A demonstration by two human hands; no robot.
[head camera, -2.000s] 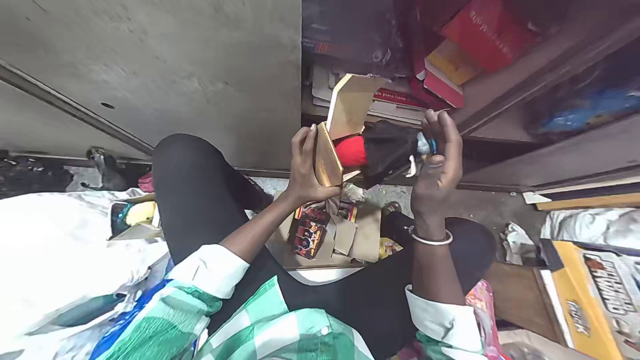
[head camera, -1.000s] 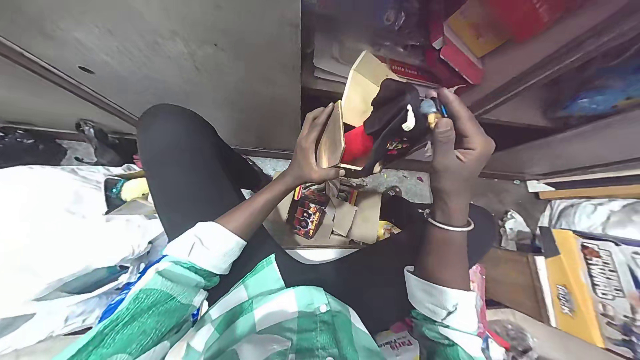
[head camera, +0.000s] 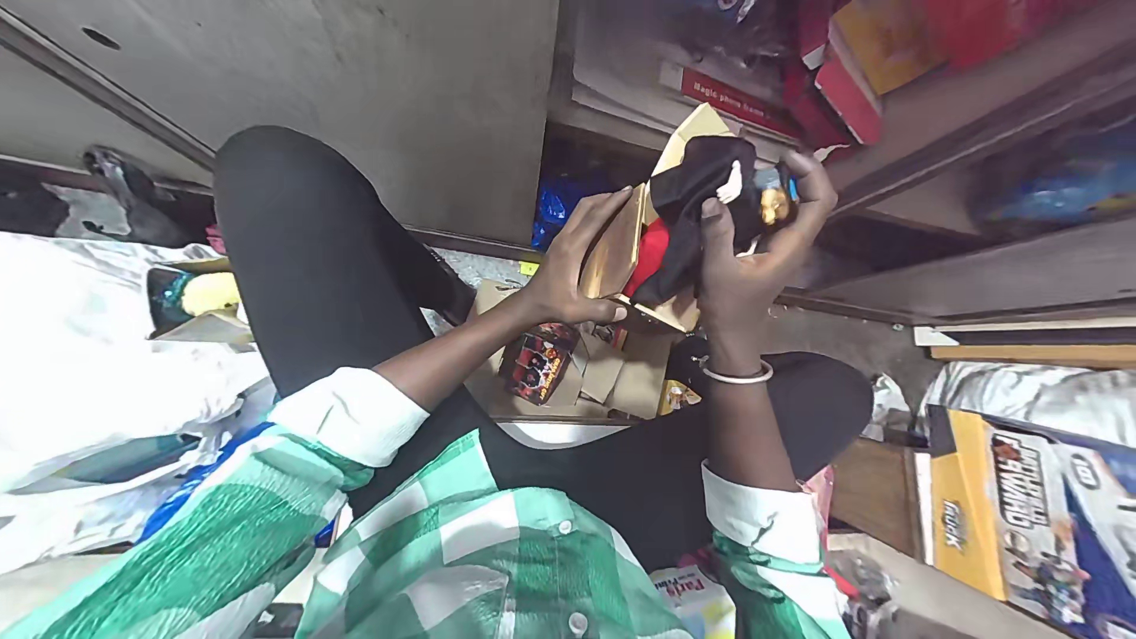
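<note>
My left hand [head camera: 577, 262] grips a small cardboard box [head camera: 614, 253] whose flaps stand open, thumb at its lower edge. My right hand [head camera: 754, 240] holds a toy figure [head camera: 774, 197] with a gold-coloured face, its head pointing right. Black cloth [head camera: 688, 191] on the figure and a red part [head camera: 649, 257] lie at the mouth of the box; whether the red part belongs to the figure I cannot tell. Below the hands, an open carton [head camera: 612, 377] between my legs holds a dark printed box [head camera: 539, 366] and smaller cardboard pieces.
Ahead is a metal cabinet with a closed door [head camera: 382, 98] and shelves holding red and yellow boxes [head camera: 887, 44] and a blue plastic-wrapped item [head camera: 1056, 182]. White plastic bags [head camera: 80, 355] lie at left beside a box with a yellow item [head camera: 209, 293]. A yellow printed box [head camera: 976, 497] stands at right.
The box and the figure stay in my hands. More black cloth now shows above the box mouth than two seconds ago, and my right fingers have shifted around the figure's head.
</note>
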